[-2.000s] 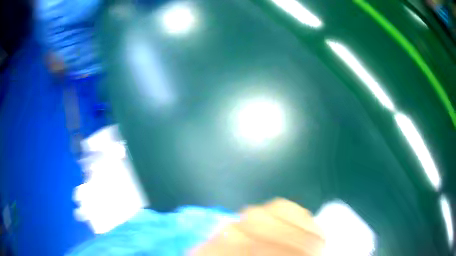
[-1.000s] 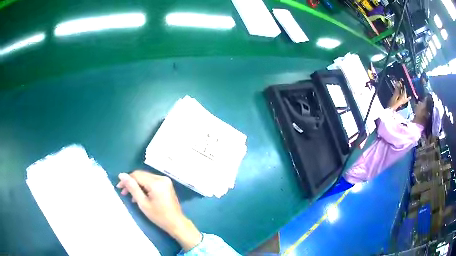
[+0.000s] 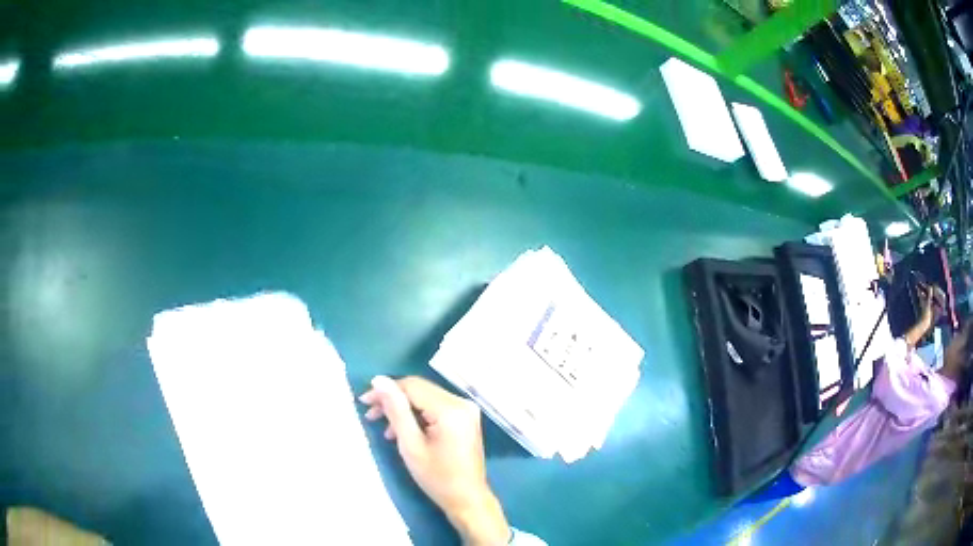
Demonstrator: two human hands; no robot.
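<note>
My right hand (image 3: 440,448) rests between two piles on the green bench, fingers loosely curled and slightly apart, with nothing visible in it. Its fingertips are beside the right edge of the tall bright-white pile (image 3: 267,427), which shows no print. To the right of the hand is a fanned, angled stack of manuals (image 3: 549,357), with a small blue picture and black marks on top. A tan shape at the bottom left edge looks like part of my left hand (image 3: 48,528); it is cut off, and its fingers do not show.
A black tray (image 3: 747,427) with a dark part inside stands right of the manuals. Another black tray (image 3: 790,267) with white pieces is beyond it. Two white stacks (image 3: 702,112) (image 3: 760,142) lie near the green rail (image 3: 651,32). A person in a pink smock (image 3: 880,421) is at far right.
The view has turned from the bench end and blue floor to the piles, which now sit further right in the picture. The tan shape has appeared at bottom left. My right hand stays between the piles.
</note>
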